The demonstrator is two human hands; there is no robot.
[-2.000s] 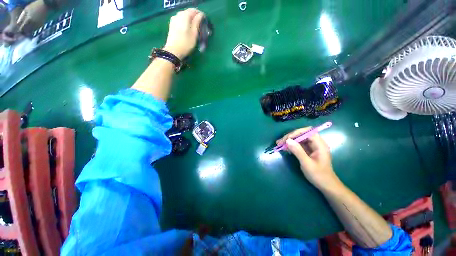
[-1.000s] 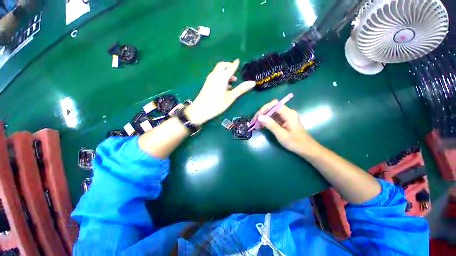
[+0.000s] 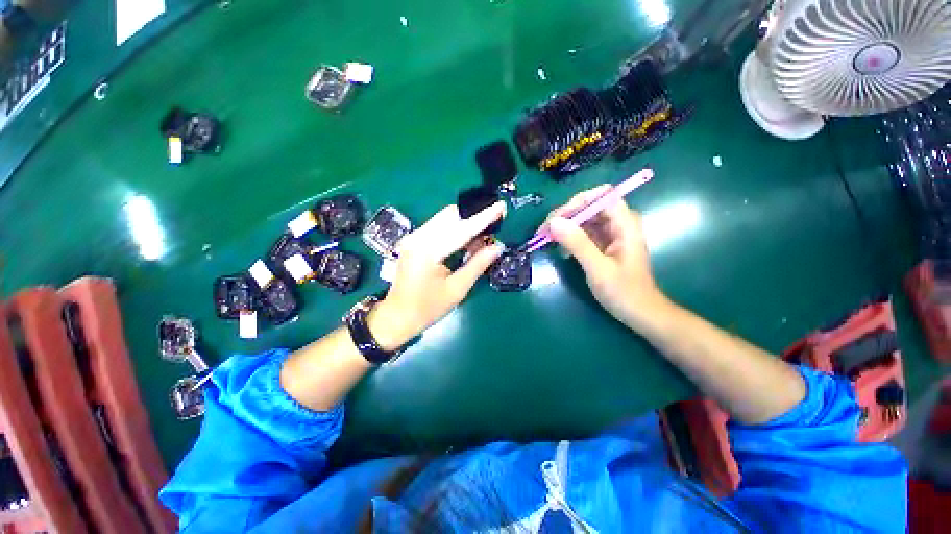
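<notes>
A black smartwatch housing (image 3: pixel 511 271) lies open on the green mat in front of me. My left hand (image 3: pixel 430 280) is at its left, fingers on a black display module (image 3: pixel 481 207) just above the housing. My right hand (image 3: pixel 610 248) holds a pink pry stick (image 3: pixel 615 195), its dark tip at the housing's upper edge. Another black display module (image 3: pixel 497 162) lies just beyond. The row of screens (image 3: pixel 594 125) stands at upper right of my hands, with a yellow line along its near side. The contact under my left fingertips is partly hidden.
Several housings with white tags (image 3: pixel 339 216) lie left of my left hand; two silver-rimmed ones (image 3: pixel 177 337) are farther left. A silver-rimmed housing (image 3: pixel 328 89) and a dark part (image 3: pixel 193 131) lie beyond. Salmon-red trays (image 3: pixel 104 386) stand left and right (image 3: pixel 857 360). A white fan (image 3: pixel 874 63) stands at right.
My left hand has moved from beside the screen row to the housing, now with a display module at its fingers. Two modules now lie off the row. My right hand keeps the pink stick at the housing.
</notes>
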